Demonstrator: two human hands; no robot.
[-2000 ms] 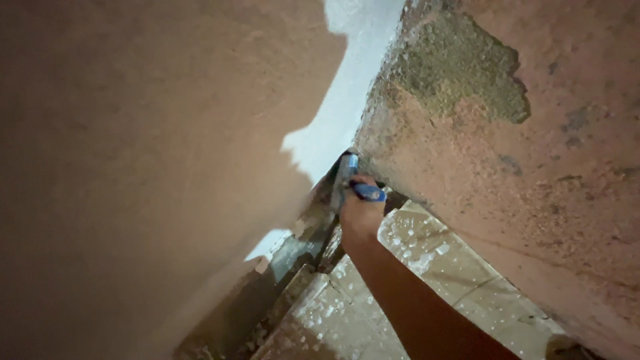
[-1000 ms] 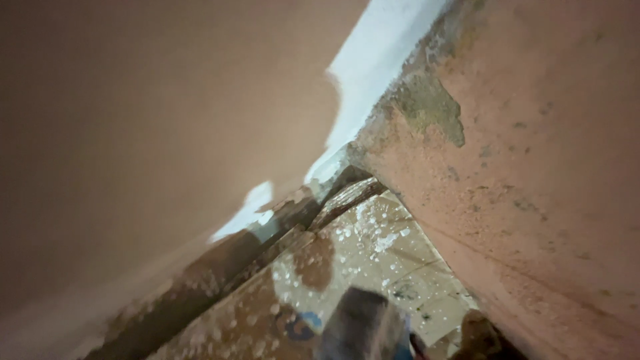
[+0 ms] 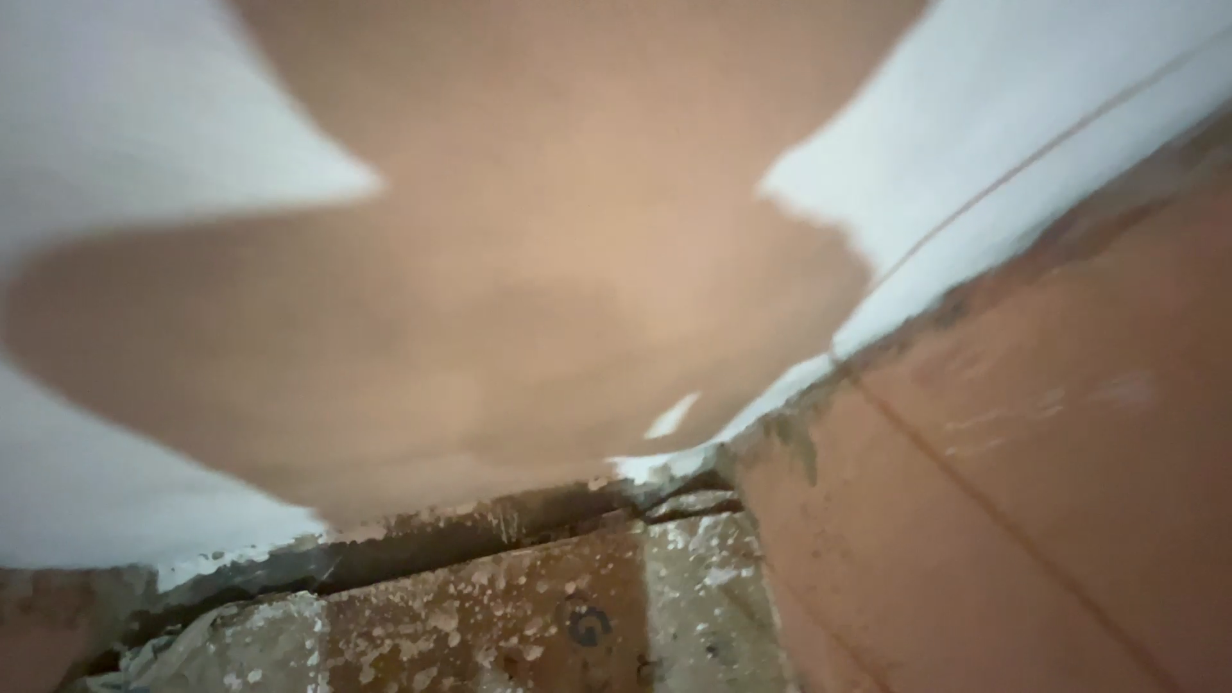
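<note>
Neither my left hand nor my right hand is in view, and no tool shows. A wall with fresh-looking tan plaster (image 3: 539, 289) fills the middle, blurred, with pale bluish-white areas (image 3: 154, 125) beside it on both sides. A small white spot (image 3: 674, 416) shows low in the tan plaster. On the right, a pinkish-brown wall (image 3: 1020, 462) meets it at a rough corner line.
Splattered sheeting (image 3: 481, 626) in brown and beige covers the floor along the wall's foot. A dark, rough gap (image 3: 414, 553) runs between wall and covering. A thin brown line (image 3: 1001, 525) crosses the right wall.
The hand with the blue-handled tool, at the corner two seconds ago, is out of view. A blurred tool low in the frame one second ago is gone too. The view has swung strongly.
</note>
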